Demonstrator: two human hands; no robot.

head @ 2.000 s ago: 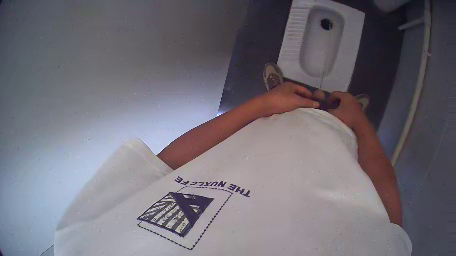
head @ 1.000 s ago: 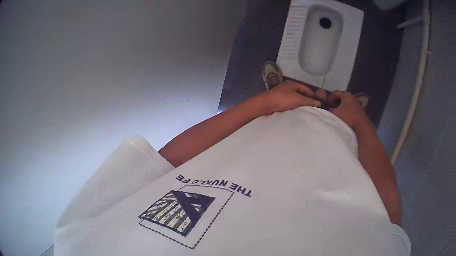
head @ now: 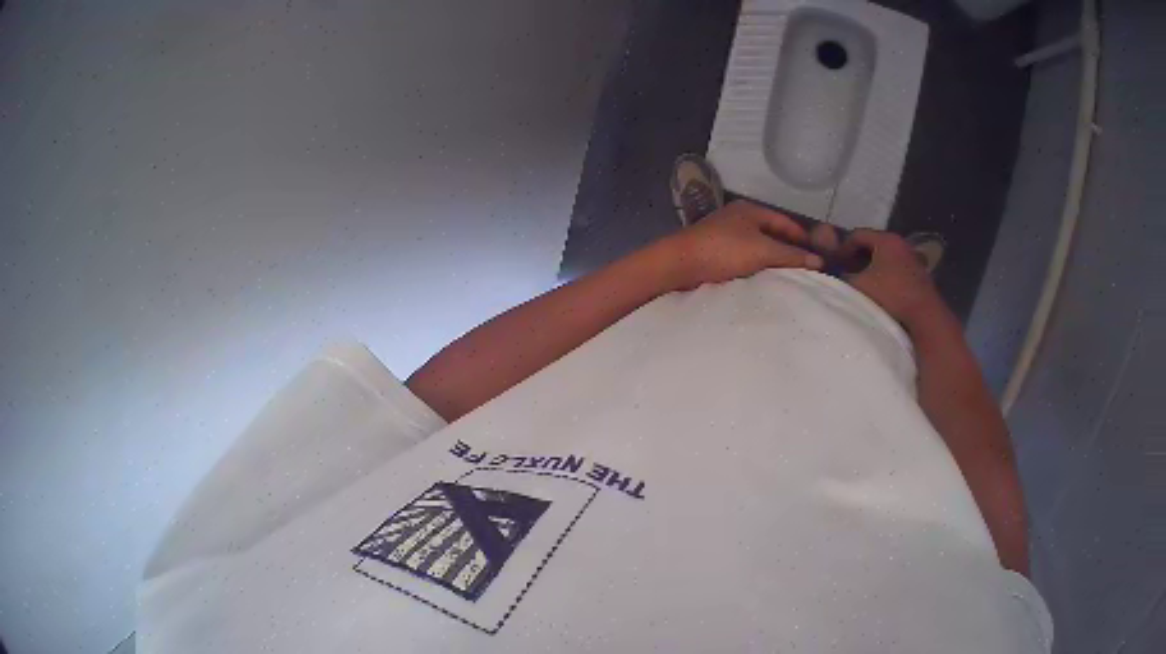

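My left hand (head: 744, 245) and my right hand (head: 893, 271) are bare and close together, just beyond the hem of the white printed T-shirt (head: 716, 422). The fingers of both hands are curled in at the dark trouser waistband (head: 844, 261), of which only a small part shows between them. The fingers and the shirt hem hide the exact grip. The white squat toilet pan (head: 818, 115) is set in the dark floor beyond the hands, at the top of the view.
A shoe (head: 697, 189) stands at the near left corner of the pan and another shoe (head: 926, 249) shows partly at the right. A pale wall or panel (head: 294, 166) fills the left. A pale pipe (head: 1068, 217) runs down the right wall (head: 1125, 307).
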